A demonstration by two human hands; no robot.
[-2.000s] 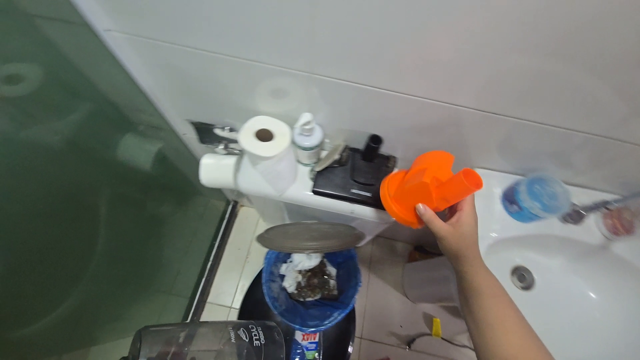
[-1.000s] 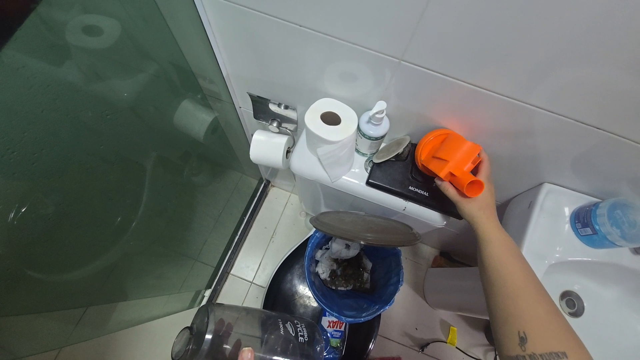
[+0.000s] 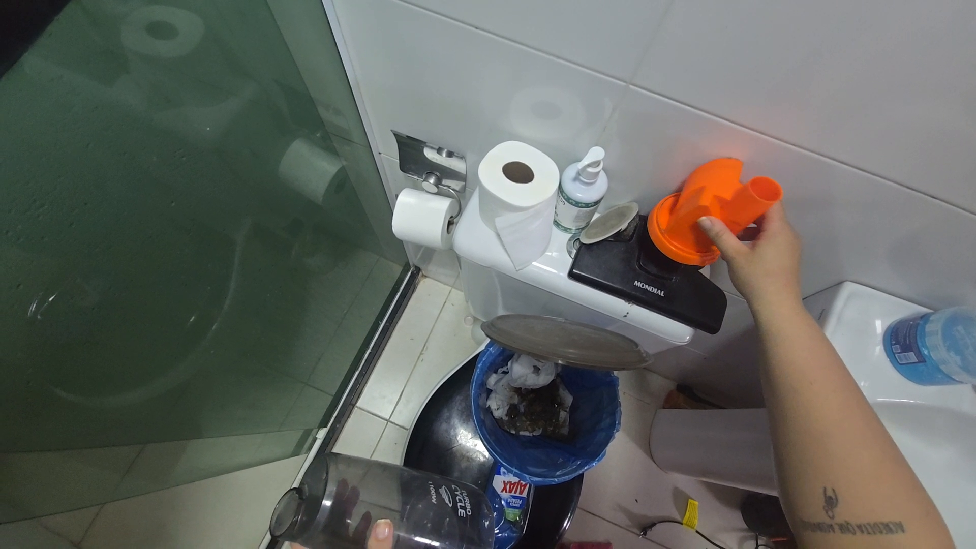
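Note:
My right hand (image 3: 759,255) grips an orange plastic vacuum part (image 3: 701,217) with a round base and a tube. It is over the black Mondial vacuum floor nozzle (image 3: 648,282) on the toilet tank's lid; whether the two touch is unclear. A grey disc-shaped part (image 3: 609,223) leans on the nozzle's left end. At the bottom, my left hand (image 3: 377,534) holds a clear smoky plastic vacuum dust container (image 3: 404,499) lying sideways, its fingers partly seen through the wall. Just beyond it stands a bin with a blue liner (image 3: 545,457), holding white paper and dark debris.
On the toilet tank (image 3: 499,267) stand a toilet paper roll (image 3: 518,183) and a pump bottle (image 3: 581,191). A brownish disc-shaped lid (image 3: 564,341) stands at the bin's back. An Ajax package (image 3: 509,496) lies below it. The sink (image 3: 869,313) with a blue tub (image 3: 926,347) is right, the glass shower panel (image 3: 191,229) left.
My right hand has brought the orange part from beside the nozzle's right end to above the nozzle. The dust container stays low in view, and the view has shifted.

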